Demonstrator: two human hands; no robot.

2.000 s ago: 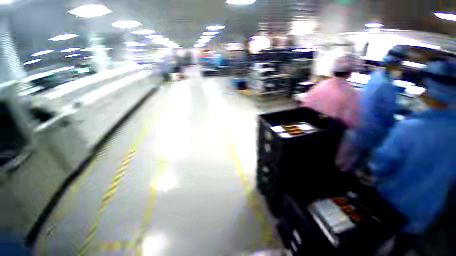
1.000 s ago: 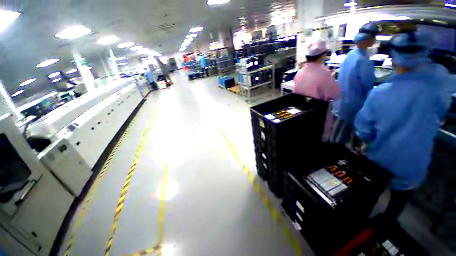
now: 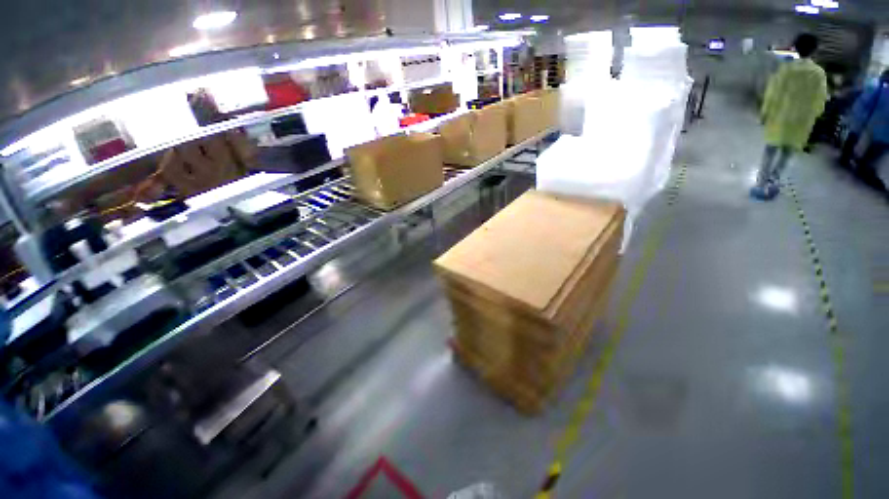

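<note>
Neither of my hands is clearly in view. A stack of flat brown cardboard (image 3: 531, 255) stands on the floor in front of me. To its left a roller conveyor (image 3: 292, 244) runs away from me, with open brown cartons (image 3: 397, 172) in a row on its far part. Flat grey and dark items (image 3: 122, 314) lie along its near part. A small pale, crinkled thing (image 3: 475, 491) is cut off by the bottom edge; I cannot tell what it is.
Tall white foam stacks (image 3: 624, 127) stand behind the cardboard. A stool (image 3: 237, 404) is beside the conveyor. A person in a yellow smock (image 3: 792, 105) is in the aisle at right, and part of a person in blue (image 3: 868, 117) is at the right edge. Blue cloth (image 3: 34, 458) shows lower left.
The view has turned from the aisle with black bins and white machines to the conveyor with cartons and the cardboard stack. The bins and the people beside them are out of view.
</note>
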